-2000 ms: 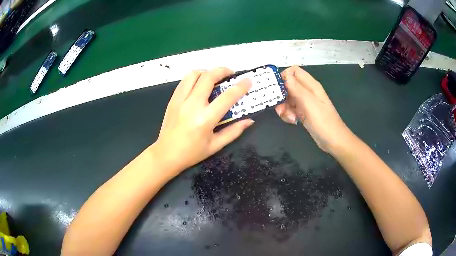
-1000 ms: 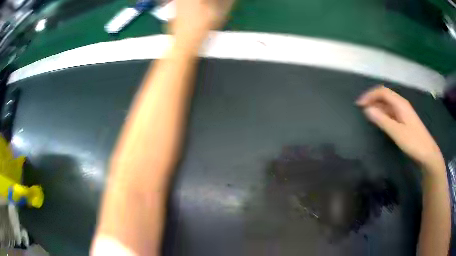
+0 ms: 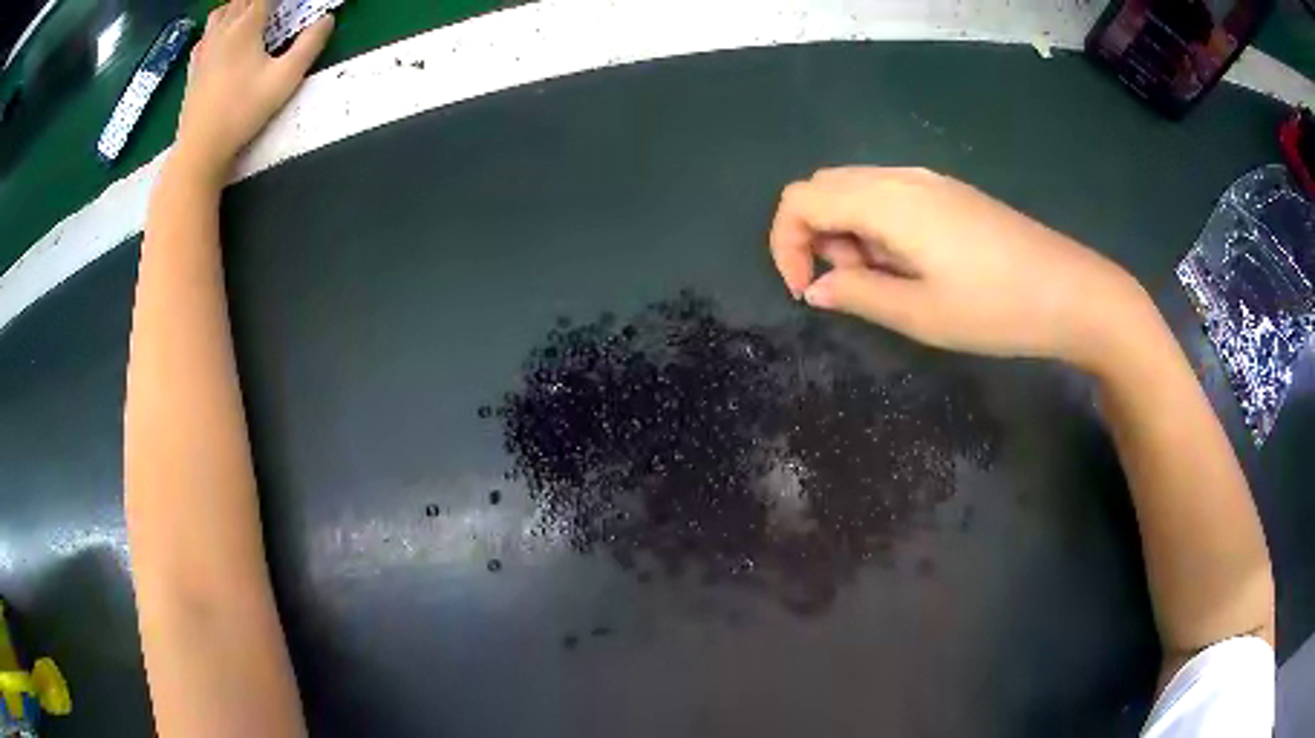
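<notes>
My left hand (image 3: 238, 72) is at the upper left, its thumb and fingers around a white-faced keypad circuit board (image 3: 299, 15) cut off by the top edge. My right hand (image 3: 812, 281) is above the worktop, just beyond the pile, with thumb and index fingertips together in a pinch. No part shows between them; a tiny one could be hidden. The loose pile of tiny black ring-like parts (image 3: 649, 418) is spread on the dark worktop, with a few single rings to its left.
Another keypad board (image 3: 144, 90) lies on the green belt (image 3: 72, 180), beyond the white edge strip (image 3: 577, 61). A dark mobile phone (image 3: 1171, 51) stands at the upper right. A clear plastic bag (image 3: 1255, 303) and a red object (image 3: 1298, 144) are at the right, a yellow tool (image 3: 51, 685) lower left.
The board was between both hands two seconds ago. My left hand reached over the belt and is now at a board farther left. My right hand moved away from the board, then back towards the pile.
</notes>
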